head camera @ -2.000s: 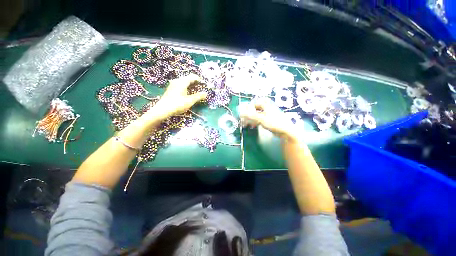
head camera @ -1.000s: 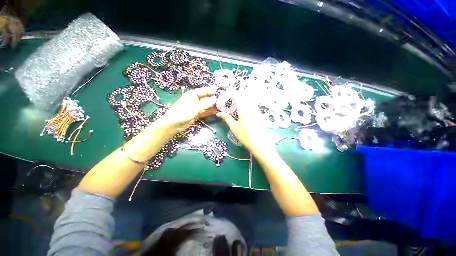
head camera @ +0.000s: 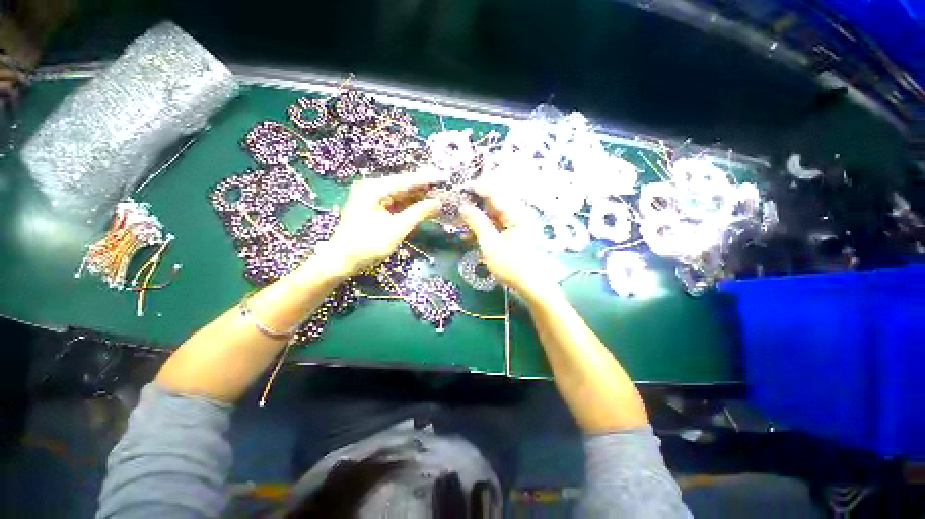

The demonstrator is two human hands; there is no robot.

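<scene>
My left hand point(head camera: 380, 218) and my right hand point(head camera: 507, 238) meet over the middle of the bench. Between their fingertips they hold a small ring part point(head camera: 452, 206), blurred by glare; whether it is one ring or two pressed together I cannot tell. Dark ring circuit boards point(head camera: 269, 198) with rows of pale dots and thin wires lie heaped left of and under my left hand. White rings point(head camera: 568, 167), overexposed, lie heaped behind and beyond my right hand. A single pale ring point(head camera: 476, 270) lies just below my hands.
A bubble wrap block point(head camera: 127, 117) lies at upper left, with orange and white wire leads point(head camera: 124, 246) below it. More white rings point(head camera: 680, 213) lie to the right. A blue bin point(head camera: 832, 355) stands at the right edge. The green bench point(head camera: 426, 348) has a seam below my hands.
My right hand has moved left from the white rings to meet my left hand, and both now hold the ring part. The blue bin's outline and the bench have shifted with the camera.
</scene>
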